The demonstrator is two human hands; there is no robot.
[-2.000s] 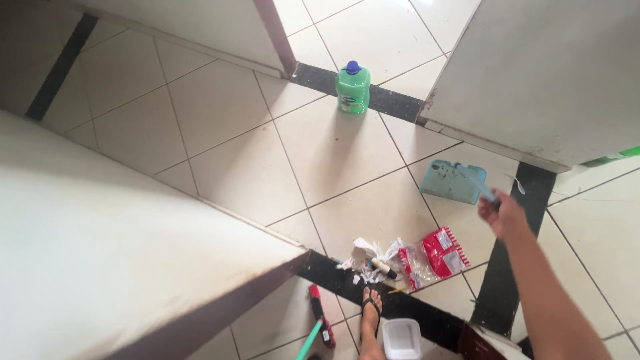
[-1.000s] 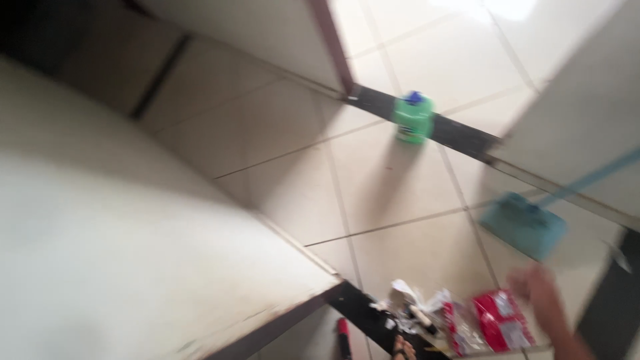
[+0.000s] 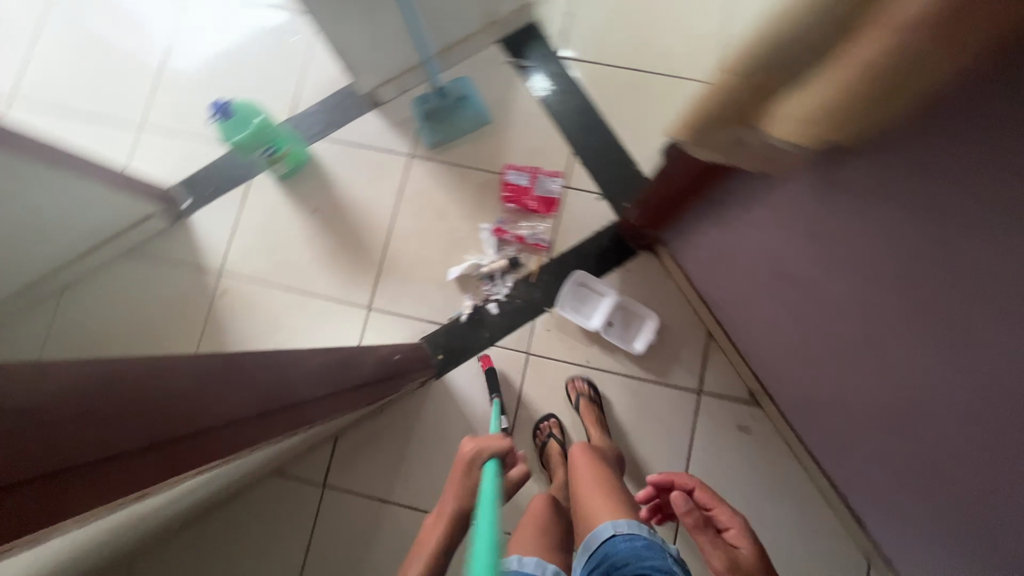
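My left hand (image 3: 490, 466) is closed around the green pole of a broom (image 3: 486, 512); its red and black head stands on the tiles just ahead of my feet. On the right, my right hand (image 3: 692, 512) hangs in the air with fingers curled loosely and nothing in them. A blue long-handled dustpan (image 3: 450, 112) rests on the floor, its handle against the wall's end. Between it and the broom lie a red and clear plastic wrapper (image 3: 531, 190) and a small heap of white scraps (image 3: 482, 276). An opened white foam container (image 3: 606, 310) lies beside the black strip.
A green bottle with a blue cap (image 3: 260, 136) stands by the dark threshold strip (image 3: 328, 116). A dark door frame (image 3: 216, 400) juts in from the left, and a purplish door or wall panel (image 3: 864, 288) fills the right side. My sandalled feet are close to the broom head.
The view has turned strongly. My right hand, earlier near the dustpan's handle, is now away from it and empty. The dustpan's handle now stands up against the wall. The broom's pole is now in my left hand.
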